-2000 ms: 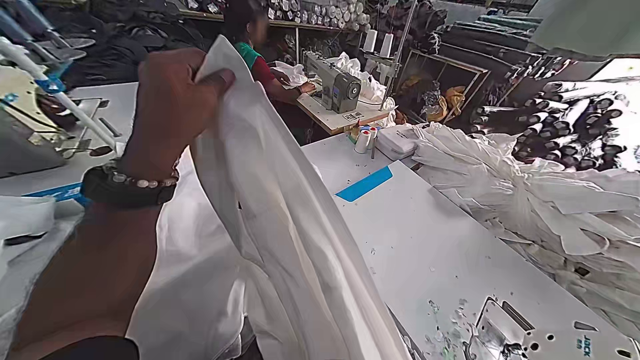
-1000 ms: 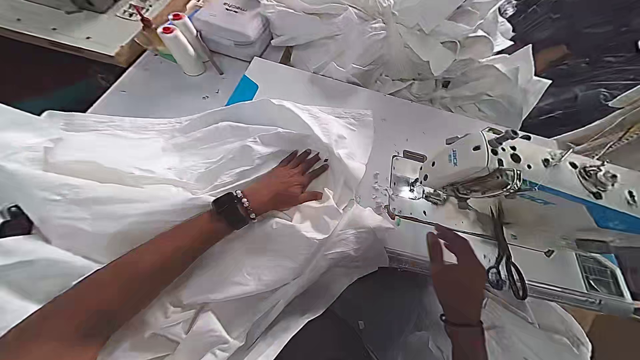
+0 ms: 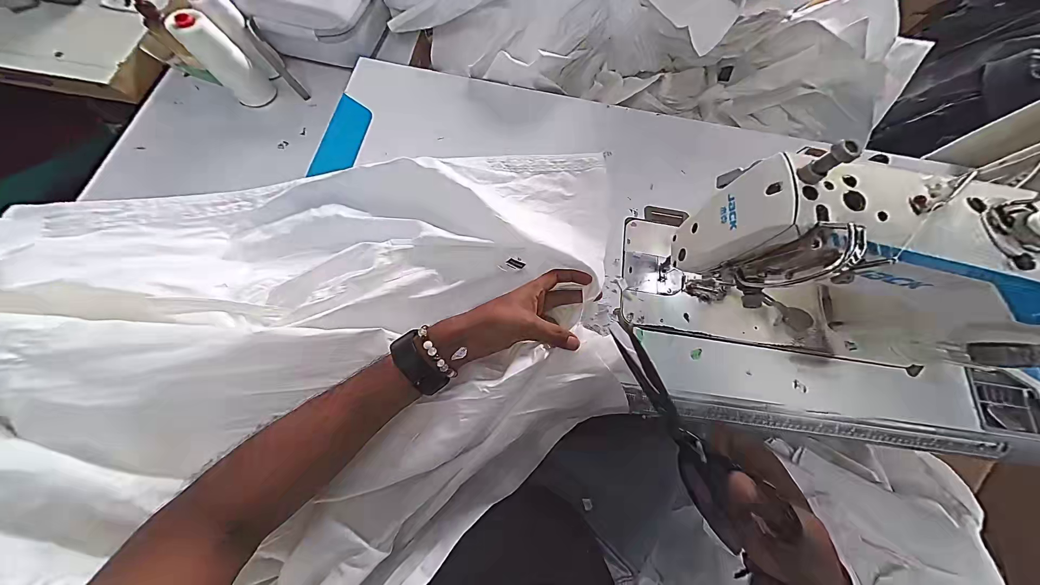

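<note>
White fabric [image 3: 349,268] lies over the left half of the sewing table. My left hand [image 3: 528,313], with a watch and beaded bracelet at the wrist, is at the fabric's right edge, its thumb and fingers curved around a fold. At the lower right, my right hand [image 3: 760,508] grips a pair of dark scissors [image 3: 662,390] by the handles. The blades point up and left, towards the fabric edge, and look slightly apart. Just right of the fabric is the lit needle area of a white Jack sewing machine [image 3: 747,219].
Thread cones [image 3: 223,61] and a white box [image 3: 325,32] stand at the back left. A heap of white fabric [image 3: 569,57] lies behind the table. More white fabric [image 3: 894,504] hangs below the table's front edge at the lower right.
The scissors, which lay on the machine bed a second ago, are now in my right hand. My left hand, flat on the fabric then, now curls at its right edge.
</note>
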